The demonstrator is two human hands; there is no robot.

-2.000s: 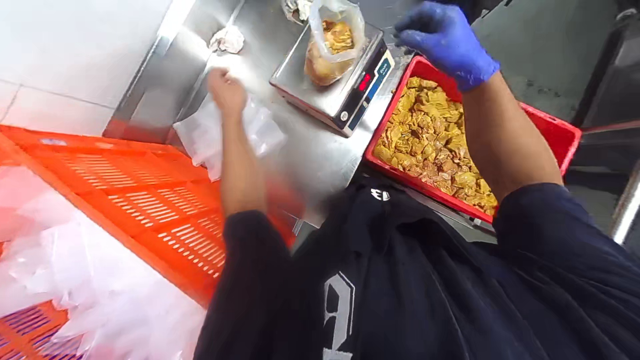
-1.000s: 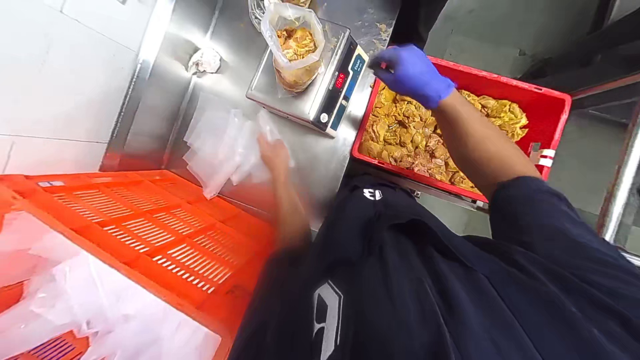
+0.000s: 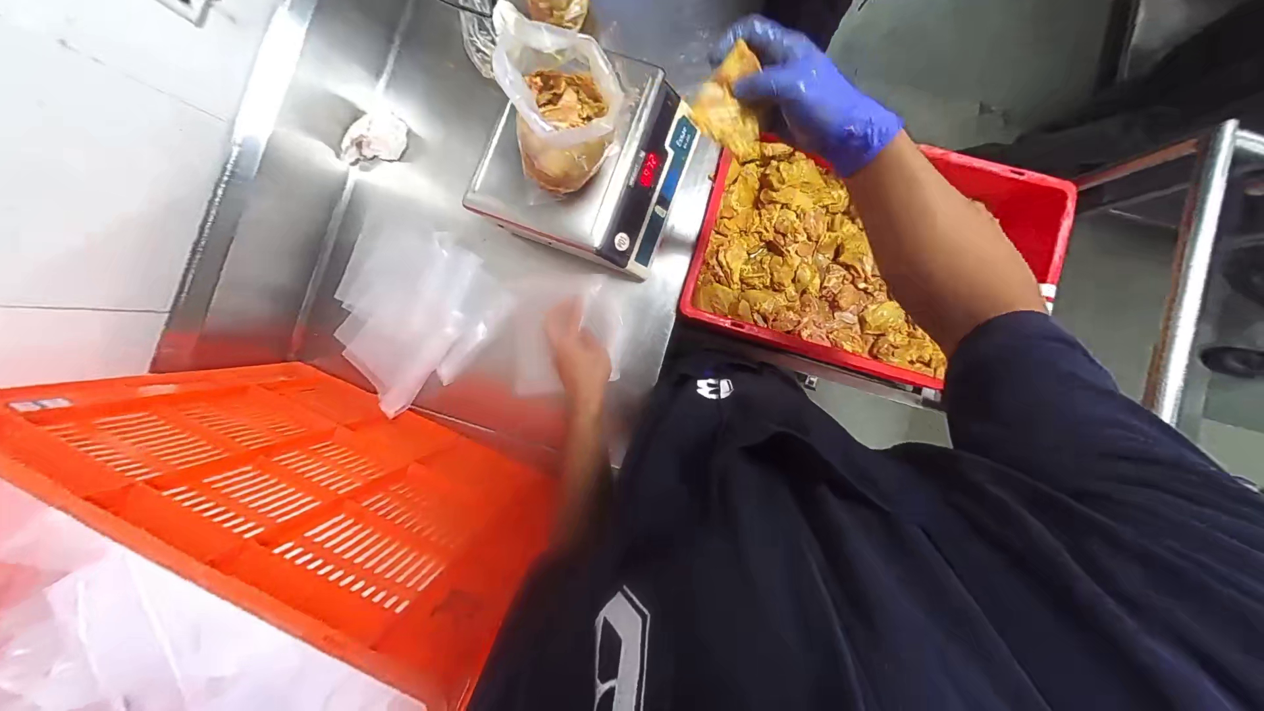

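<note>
My right hand point(image 3: 815, 94), in a blue glove, grips a piece of yellow marinated meat point(image 3: 729, 104) above the near-left part of a red crate point(image 3: 1027, 212) full of marinated meat pieces point(image 3: 800, 257). An open clear plastic bag point(image 3: 563, 148) with meat in it stands on a digital scale point(image 3: 499, 188) whose red display is lit. My bare left hand point(image 3: 578, 346), blurred, is at a thin clear plastic bag point(image 3: 533, 341) on the steel table; its grip is hard to make out. More flat plastic bags point(image 3: 410, 306) lie left of it.
An orange slatted plastic crate point(image 3: 247, 474) is at the lower left, with many plastic bags point(image 3: 128, 632) beside it. A crumpled whitish wad point(image 3: 375, 136) lies on the steel table near the wall. Another bag of meat point(image 3: 559, 12) is behind the scale. A metal frame point(image 3: 1190, 276) stands at the right.
My right hand has come to hold a piece of meat. My left hand has drawn a plastic bag to the right, apart from the other bags.
</note>
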